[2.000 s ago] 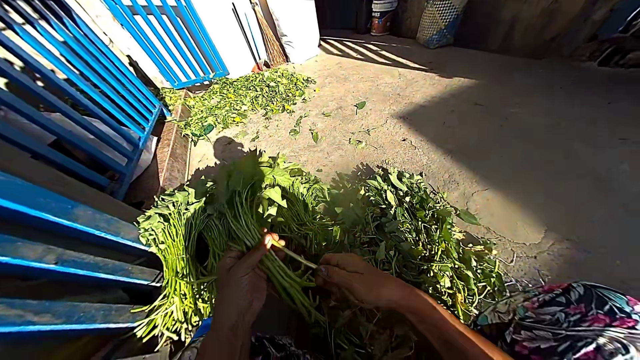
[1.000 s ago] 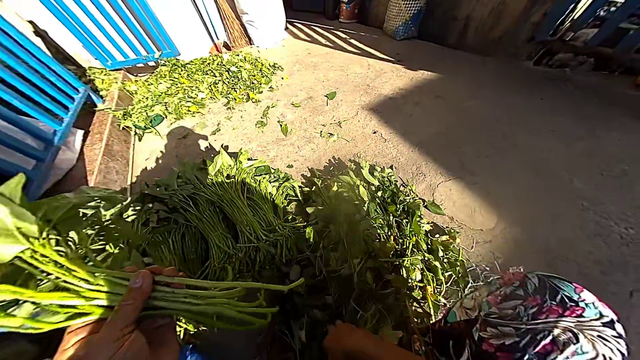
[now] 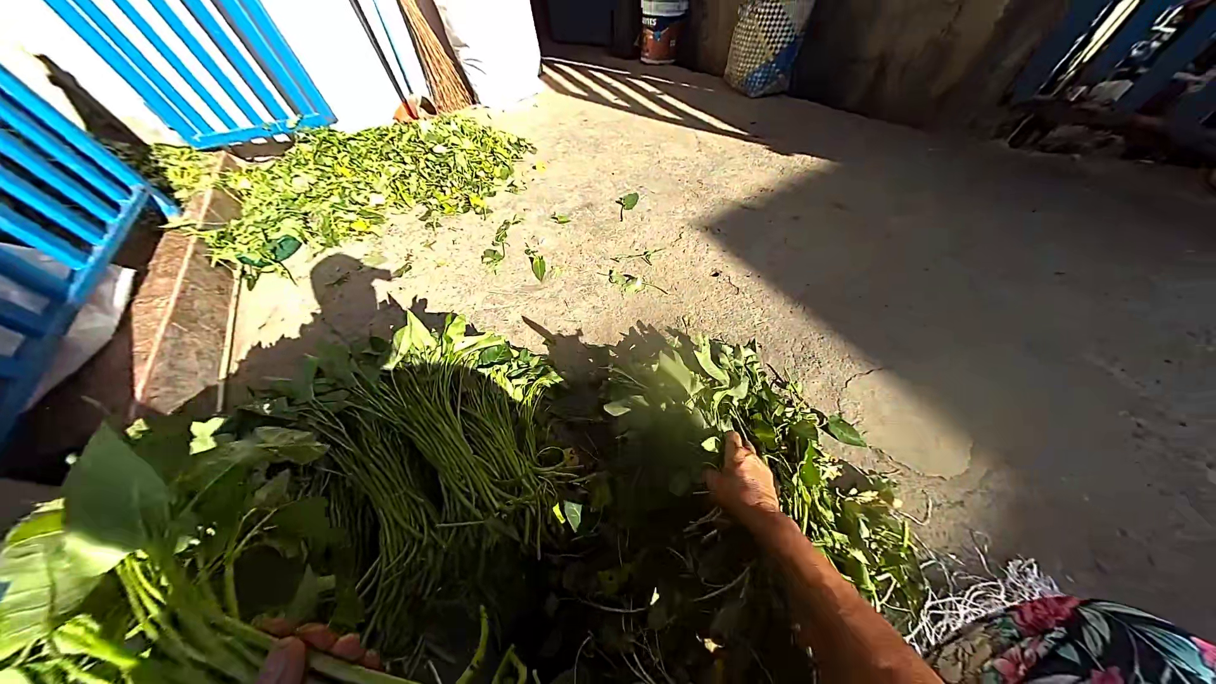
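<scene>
My left hand (image 3: 318, 651), at the bottom left, is closed around a bunch of leafy green stems (image 3: 180, 608), their broad leaves pointing up and left. Reaching to the right, my right hand (image 3: 743, 480) is at a heap of leafy greens (image 3: 760, 389); its fingers are partly hidden by leaves, so whether they grip a stem is unclear. Between the hands lies a pile of long-stemmed greens (image 3: 427, 437), stems side by side and leaves toward the far end. Dark shade covers the stems nearest me.
Scattered leaves and trimmings (image 3: 370, 180) lie by the blue metal gate (image 3: 237, 66) and a stone ledge (image 3: 176, 294). A broom (image 3: 435, 57), a paint bucket (image 3: 662, 33) and a woven bag (image 3: 768, 47) stand farther back. White roots or strings (image 3: 988, 594) lie beside floral cloth (image 3: 1092, 646).
My right hand has moved forward to the right-hand heap from the bottom edge. The left hand still holds its bunch, now lower in view.
</scene>
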